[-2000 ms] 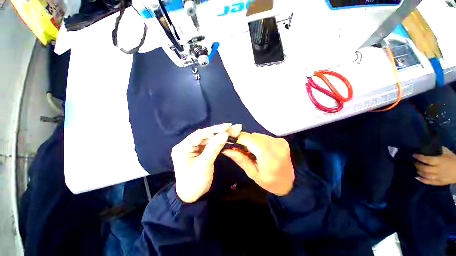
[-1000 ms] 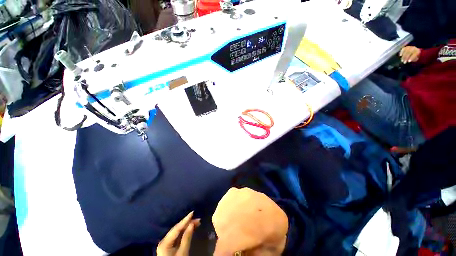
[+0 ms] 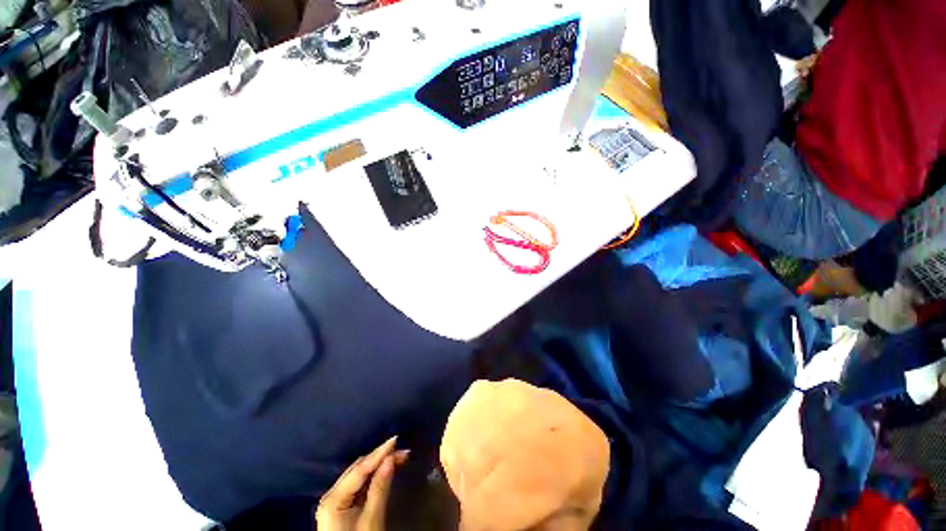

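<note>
The navy garment panel [image 3: 384, 363] lies on the white table under the presser foot and needle [image 3: 276, 273]. The patch pocket [image 3: 259, 347] shows as a raised outline with rounded corners just in front of the foot. My left hand [image 3: 361, 493] is at the bottom edge, partly cut off, fingertips close together over dark cloth. My right hand [image 3: 527, 456] is beside it to the right, its back up and its fingers hidden. Whether either hand holds anything cannot be seen.
The white machine head [image 3: 249, 171] spans above the panel. A mobile phone [image 3: 400, 189] and red-orange scissor handles [image 3: 521, 242] lie on the bed. A control panel [image 3: 508, 75] is on the arm. A person in red [image 3: 866, 114] is at upper right. A garment pile [image 3: 664, 332] is at right.
The view has swung right, so both hands now sit at the bottom edge. My hands were together with a small dark item between the fingers; now they are apart. The person in red has moved nearer.
</note>
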